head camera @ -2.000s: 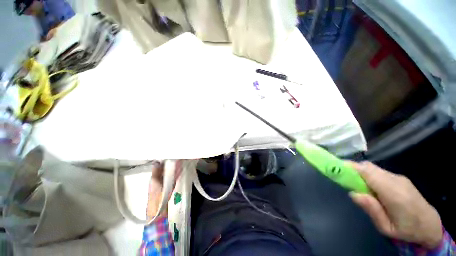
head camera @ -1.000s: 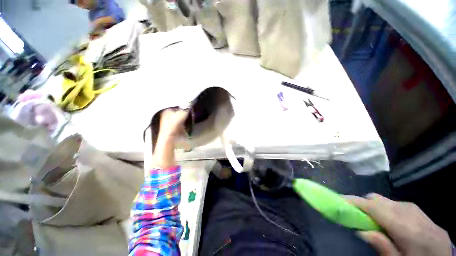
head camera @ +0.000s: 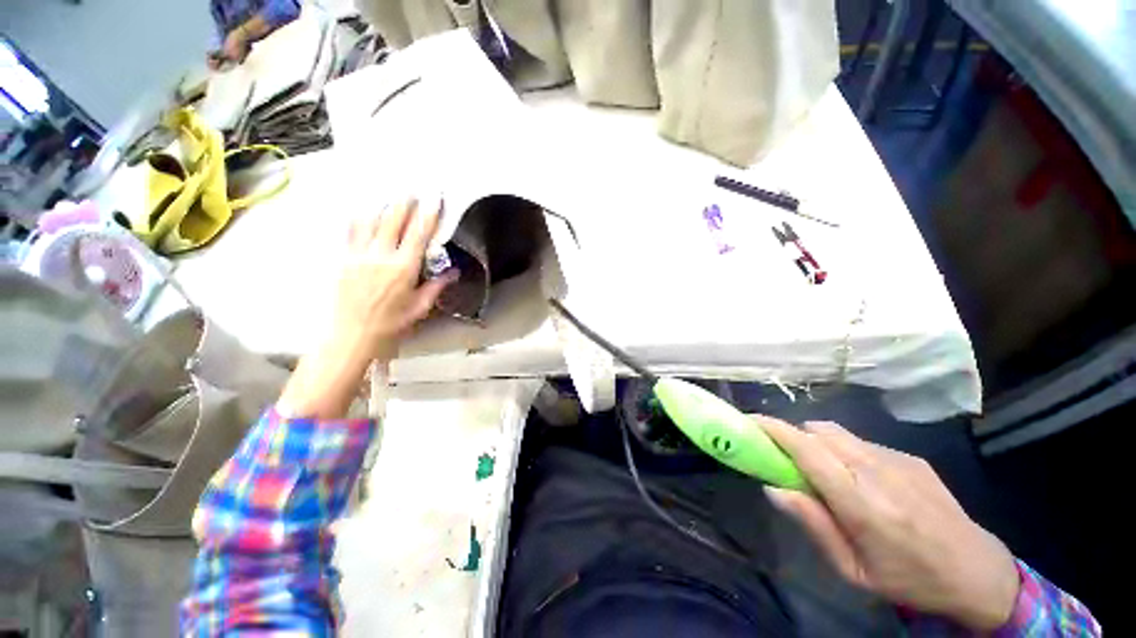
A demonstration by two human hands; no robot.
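Observation:
A pale beige tote bag (head camera: 517, 315) lies on the white-covered table, its dark brown mouth open towards me and a strap hanging over the front edge. My left hand (head camera: 389, 277) holds the left side of the bag mouth, with a small shiny piece of hardware (head camera: 437, 261) between thumb and fingers. My right hand (head camera: 891, 511) grips a green-handled tool (head camera: 729, 434). Its thin dark shaft points up and left, with the tip near the right side of the bag mouth; I cannot tell whether it touches.
A purple tool (head camera: 716, 229), a red-and-black tool (head camera: 801, 256) and a black stick-like tool (head camera: 757, 192) lie right. Beige bags (head camera: 610, 56) stand behind. A yellow bag (head camera: 187, 199), pink-white fan (head camera: 106, 268), stacked pieces (head camera: 293, 106) and another bag (head camera: 150, 430) are left. A person's arm (head camera: 255, 19) shows far left.
My left hand has come out of the bag mouth to its left rim. The green tool has moved up and left, its shaft now by the bag. The bag mouth was not showing two seconds ago.

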